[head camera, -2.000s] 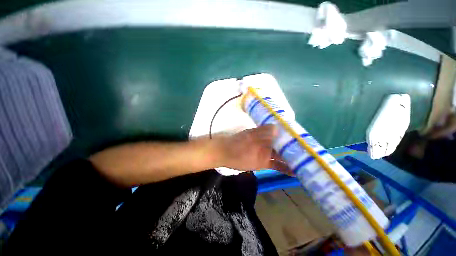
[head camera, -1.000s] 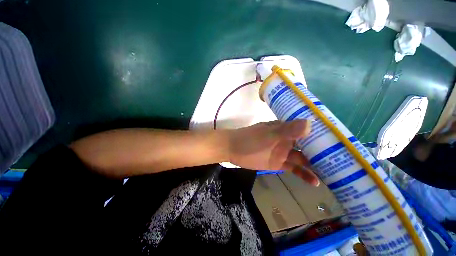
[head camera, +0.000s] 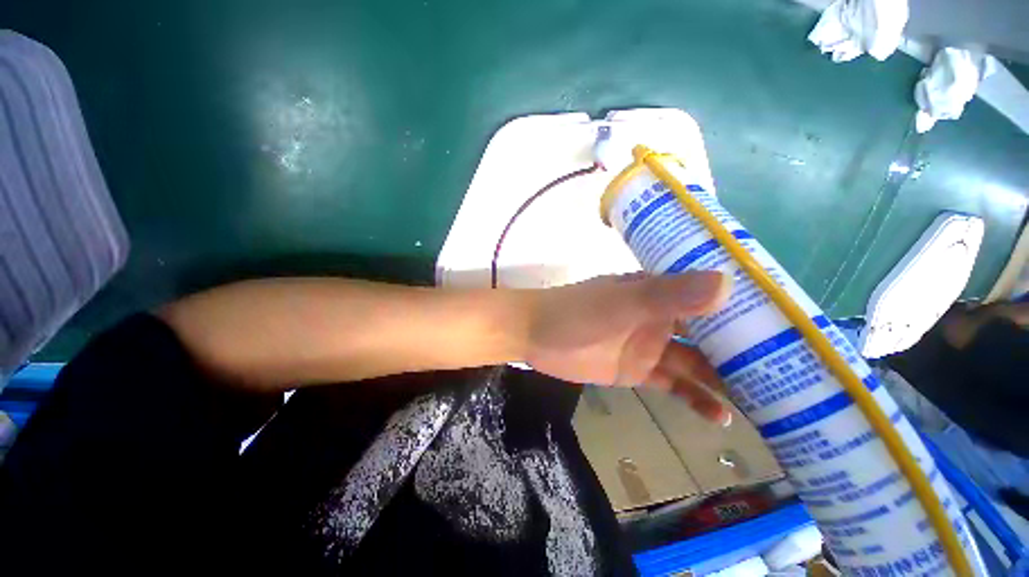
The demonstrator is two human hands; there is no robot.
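Observation:
A white housing [head camera: 474, 231] lies on the green bench, with a dark red wire curving round its glaring centre. A caulking gun with a yellow frame bar [head camera: 815, 336] holds a white sealant cartridge [head camera: 779, 389] with blue bands and print. It slants from lower right to the housing's upper right part, its front end over the housing. The nozzle tip is hard to make out in the glare. My left hand [head camera: 632, 333] is bare and loosely steadies the cartridge from the left, thumb against it, some fingers apart below. My right hand is out of the picture.
Grey ribbed stacked housings [head camera: 51, 197] stand at the left. Another white housing [head camera: 925, 282] is at the right, near a person's dark sleeve [head camera: 959, 366]. White crumpled tissues [head camera: 863, 28] lie at the back right edge. Cardboard boxes [head camera: 632, 445] and a blue rack [head camera: 722, 550] are below.
The view has come closer and shifted, so the gun and housing look larger than at first. My left hand's fingers have spread somewhat but stay at the cartridge. The housing stays under the gun's front end.

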